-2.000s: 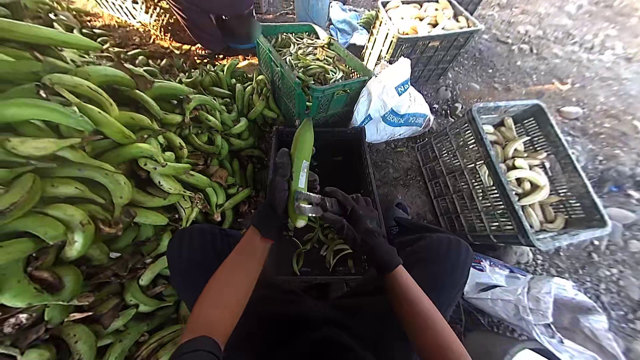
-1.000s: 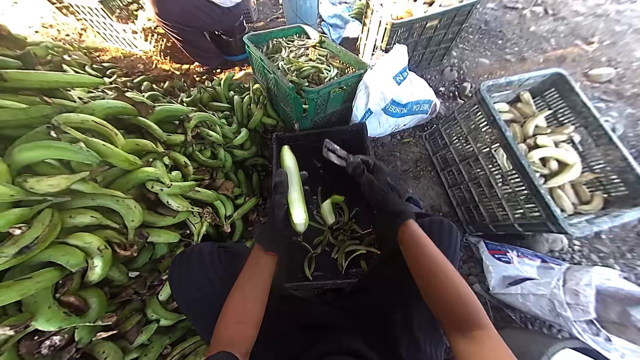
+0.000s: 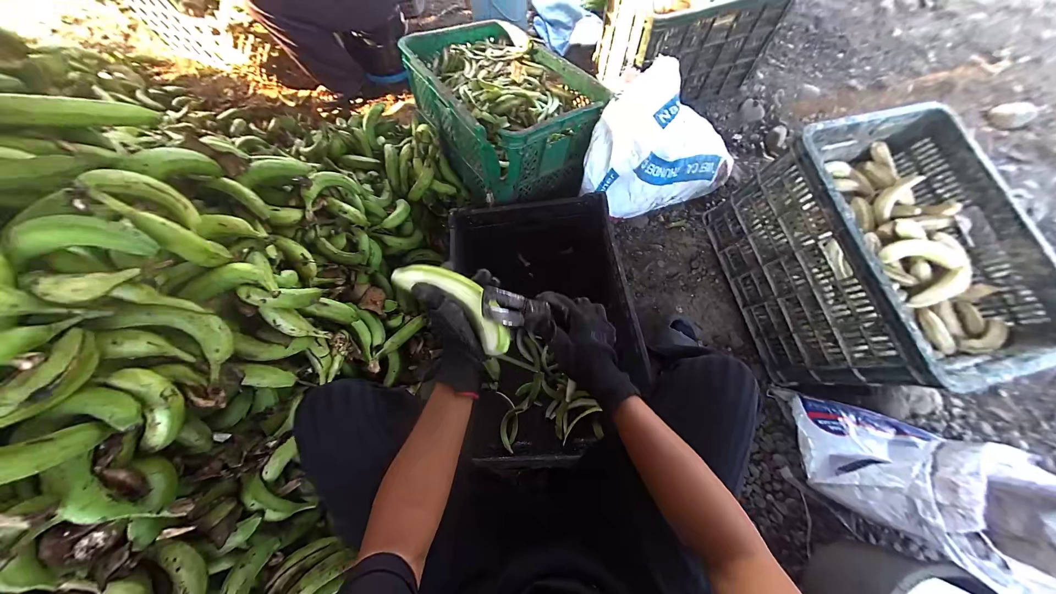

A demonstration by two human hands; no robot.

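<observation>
My left hand (image 3: 452, 330), in a black glove, is closed round a partly peeled green plantain (image 3: 455, 295), which slants down to the right. A metal-bladed hand peeler (image 3: 505, 308) is gripped in my gloved right hand (image 3: 582, 338), its blade end against the plantain's right side. Both hands are above a black plastic crate (image 3: 540, 208) between my knees. Strips of green peel (image 3: 569, 408) lie in the crate's near part. The fingertips of my left hand are partly hidden behind the plantain.
Green plantains (image 3: 198, 239) are heaped on the left. Ahead stand a green crate of peels (image 3: 528, 140) and a white sack (image 3: 660, 148). A dark crate (image 3: 858, 289) with peeled plantains is on the right, above a plastic sack (image 3: 907, 470). Another person's legs (image 3: 330, 41) show at the top.
The peeler was apart from the plantain one second ago and now touches it. My left hand has tilted the plantain from nearly upright to a slant. More of its green skin is off than two seconds ago.
</observation>
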